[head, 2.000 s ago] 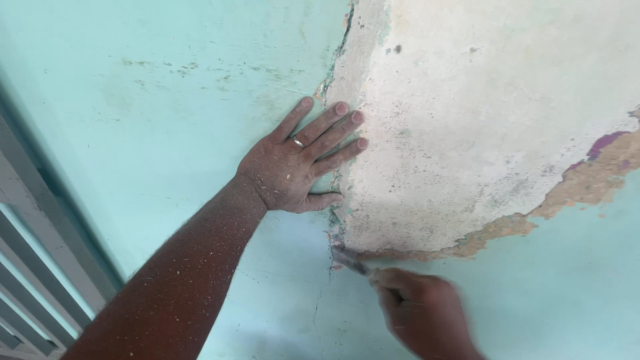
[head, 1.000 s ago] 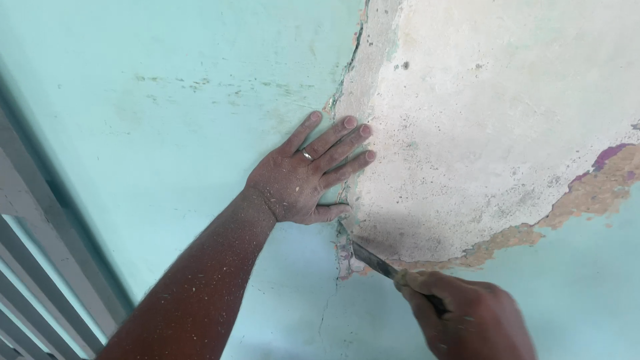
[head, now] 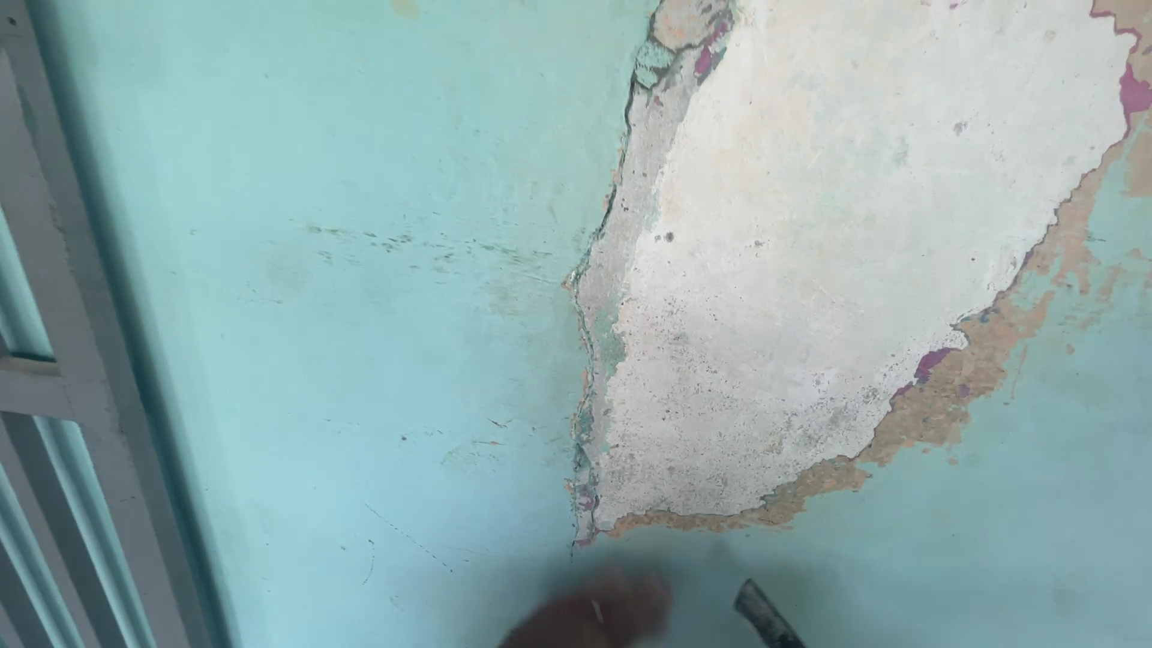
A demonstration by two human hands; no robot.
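Observation:
My left hand (head: 598,612), blurred, is at the bottom edge, just below the lower tip of the wall crack (head: 585,432); its fingers point right, and whether it holds anything cannot be made out. To its right, the metal end of a scraper-like hand tool (head: 763,614) pokes up from the bottom edge, tilted to the upper left. My right hand is out of view. Above both lies a large bare patch of whitish plaster (head: 774,315) in the turquoise painted wall (head: 378,360), with a narrow grey strip along the crack on its left side.
A grey metal frame with slanting bars (head: 81,360) runs down the left edge. Brown exposed material (head: 945,405) with bits of purple paint borders the patch at its lower right. Dark scuffs (head: 396,241) mark the turquoise paint left of the crack.
My left hand has left the crack edge, where it lay flat with spread fingers, and is lower now. My right hand, earlier working the tool at the crack's lower end, has dropped out of view.

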